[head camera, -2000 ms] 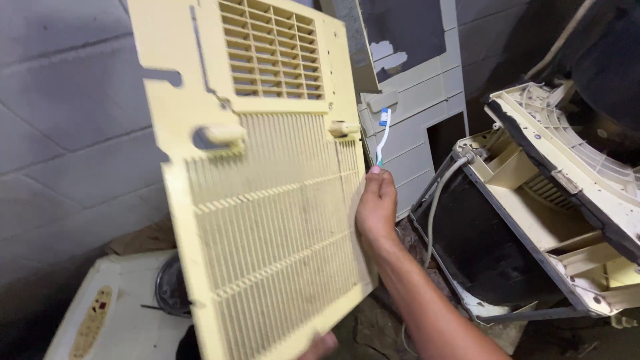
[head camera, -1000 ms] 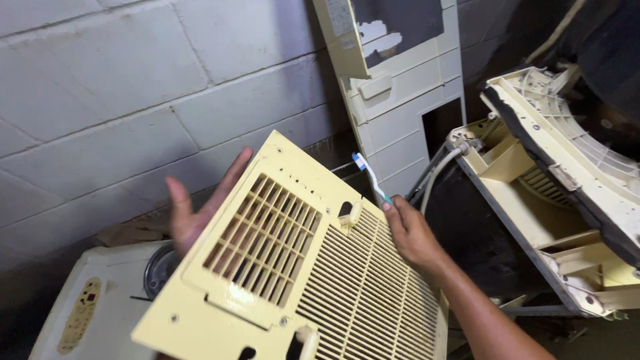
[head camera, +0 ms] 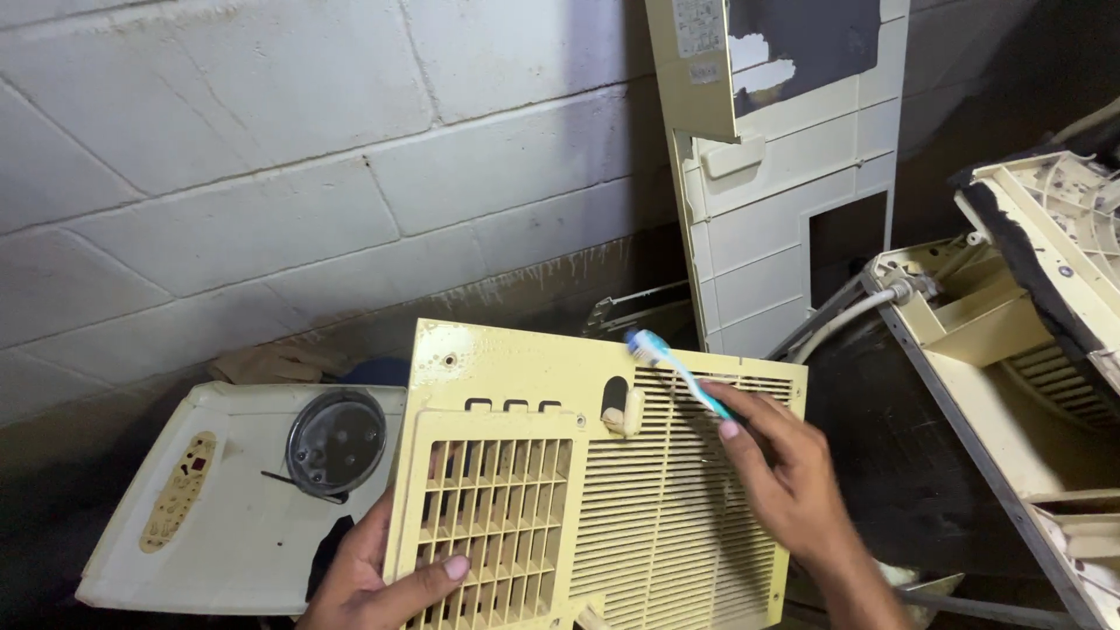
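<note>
My left hand (head camera: 394, 569) grips the lower left edge of a yellowed plastic grille panel (head camera: 516, 367), its thumb over the square vent grid. My right hand (head camera: 779, 472) holds a toothbrush (head camera: 691, 378) with a white and teal handle by its lower end, in front of the panel's slatted part. The brush head, with blue and white bristles, is near the panel's top edge; whether it touches cannot be told. Wet drops show on the panel's upper left corner. Below an oval slot, a small plastic knob or tab (head camera: 634, 413) sticks out.
A whitish plastic cover (head camera: 236, 490) at the left bears a round dark dish (head camera: 337, 446) with liquid. A tall plastic panel (head camera: 761, 254) leans by the block wall (head camera: 306, 175). At the right stands an opened appliance housing (head camera: 989, 341) with a hose (head camera: 844, 319). A cloth (head camera: 271, 360) lies behind the cover.
The grille panel has turned and moved lower. My left hand, seen apart from the panel's top edge one second ago, now grips its left side. The toothbrush stays in my right hand.
</note>
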